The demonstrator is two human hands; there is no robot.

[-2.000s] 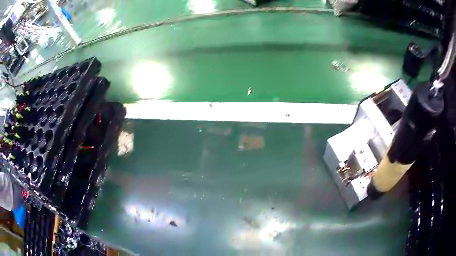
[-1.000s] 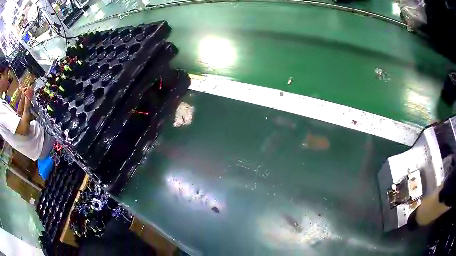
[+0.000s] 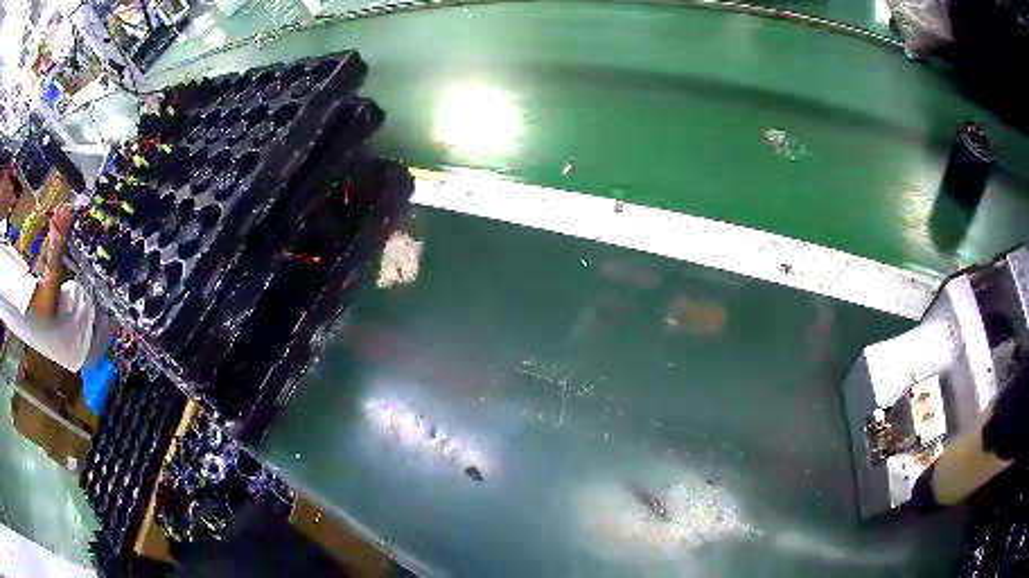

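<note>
No hand of mine is in the picture. The screw feeder (image 3: 891, 373), a white-grey box with a small metal mechanism at its front, sits at the right on the green bench. The electric screwdriver (image 3: 973, 465), black with a cream grip wrap, hangs in front of the feeder and is cut off by the right edge. A black cylindrical housing (image 3: 966, 169) stands at the upper right beyond the white strip. A stack of black blister trays (image 3: 243, 169) leans at the left. Small red, yellow and green parts show along its left side.
A white strip (image 3: 677, 234) crosses the green bench top (image 3: 542, 339). Another person's arm (image 3: 51, 260) shows at the far left. More black trays (image 3: 130, 463) and bundled wires (image 3: 209, 480) lie below the bench's left edge. Dark items and crinkled film are at the top right.
The view has turned left since two seconds ago, bringing the other person into the picture. Over the last second it has shifted slightly, and the standing black housing shows more fully. No hand has appeared.
</note>
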